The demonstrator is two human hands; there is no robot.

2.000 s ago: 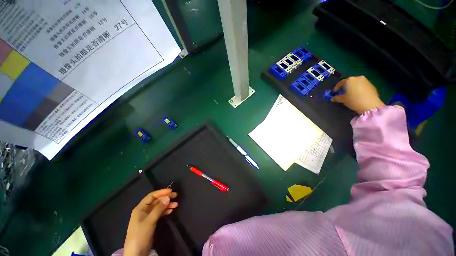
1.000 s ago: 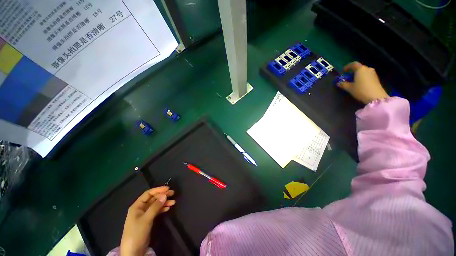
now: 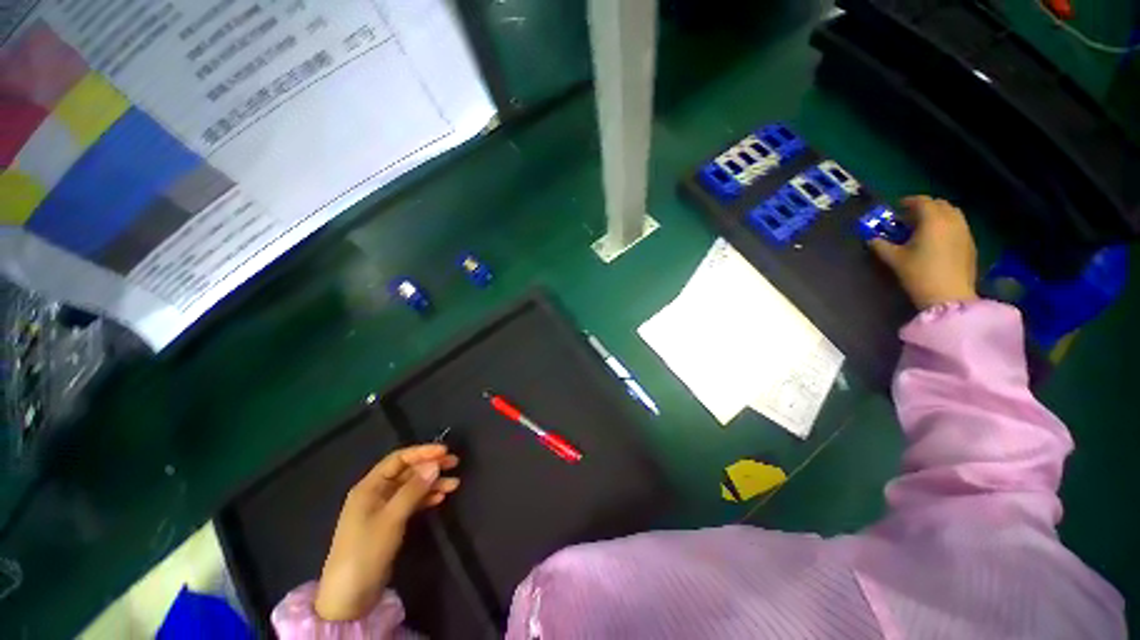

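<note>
My right hand (image 3: pixel 931 250) holds a blue unit (image 3: pixel 883 225) with pale windows at the near end of the rows on the parts tray (image 3: pixel 850 294). Rows of blue and white units (image 3: pixel 800 203) lie on that tray. My left hand (image 3: pixel 388 519) is above the work tray (image 3: pixel 600 481), fingertips pinched on a tiny thin wire piece (image 3: pixel 443 435). Two blue units, one on the left (image 3: pixel 409 294) and one on the right (image 3: pixel 475 269), lie apart on the green bench behind the work tray.
A red pen (image 3: pixel 535 426) lies in the work tray. A white-blue pen (image 3: pixel 621 375), paper slips (image 3: pixel 744 338) and a yellow piece (image 3: pixel 754 480) lie to its right. A metal post (image 3: pixel 624 138) stands behind. A colour chart (image 3: pixel 263 138) hangs left. Black trays (image 3: pixel 988 113) are far right.
The view has shifted, with more of the chart's colour blocks showing. My right hand has moved slightly from the tray rows, and its unit now shows pale windows. My left hand keeps its pinch.
</note>
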